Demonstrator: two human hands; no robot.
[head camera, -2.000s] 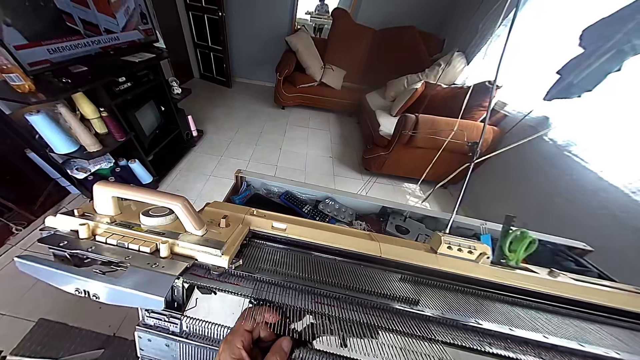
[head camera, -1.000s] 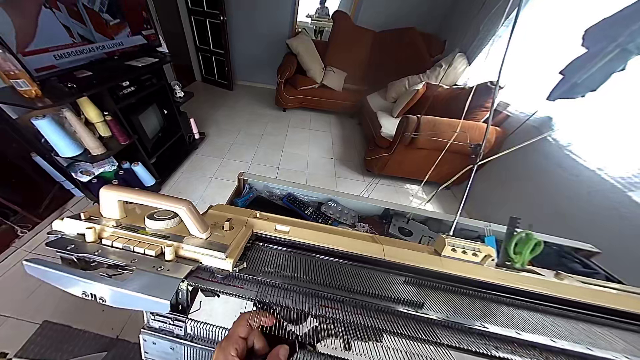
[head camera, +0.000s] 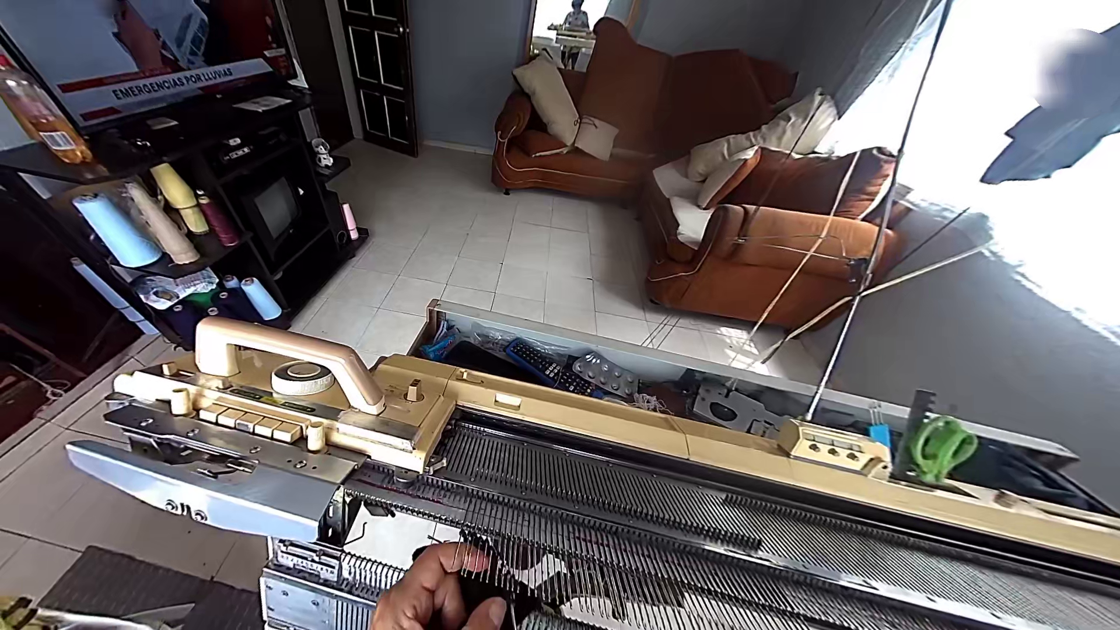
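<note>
My left hand (head camera: 437, 591) is at the bottom edge of the head view, with curled fingers and the thumb on its right. Its index fingertip is among the thin metal needles of the knitting machine's front bed (head camera: 665, 573), beside dark material. Whether the fingers pinch that material is unclear. Behind lies the rear needle bed (head camera: 604, 490). The beige carriage (head camera: 289, 394), with a handle, dial and row of buttons, sits at the machine's left end, joined to a metal front arm (head camera: 197, 499). My right hand is not in view.
A long tray (head camera: 542, 322) behind the machine holds a remote control (head camera: 551, 366) and a blister pack (head camera: 604, 374). Green-handled scissors (head camera: 943, 448) stand at the right, near a beige block (head camera: 836, 446). Yarn strands run upward. Yarn cones (head camera: 118, 229) fill a shelf at the left.
</note>
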